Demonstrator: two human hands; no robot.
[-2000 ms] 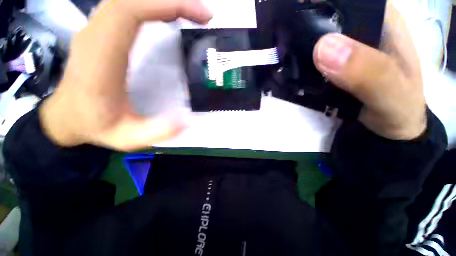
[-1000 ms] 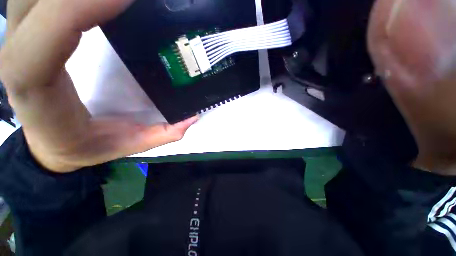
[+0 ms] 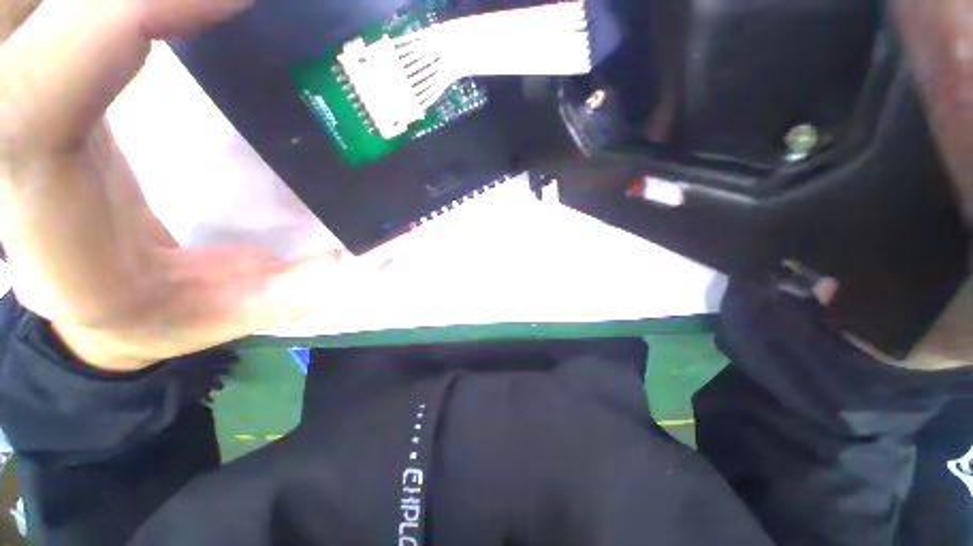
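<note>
My left hand (image 3: 117,224), cut off by the upper left edge, holds the flat black back cover (image 3: 368,208) by its edges. A green circuit board (image 3: 363,144) sits in the cover, with a cream socket and plug (image 3: 384,91) on it. A white ribbon cable (image 3: 512,41) runs from the plug to the black front module half (image 3: 683,229). The module shows a bulky centre and a screw. My right hand (image 3: 944,64) holds the module at the right edge of the view; it is mostly cut off and its fingertips are not seen. The two halves are close together, nearly touching at their lower corners.
The white bench top (image 3: 512,261) lies under the parts, with its green front edge (image 3: 491,331) close to my body. The green floor (image 3: 261,400) shows below, with a bit of blue beside my left sleeve.
Both halves have come nearer the camera and look larger. The cover has tilted from its squarer pose two seconds ago, and my left hand has closed in on it. The cable still links both halves.
</note>
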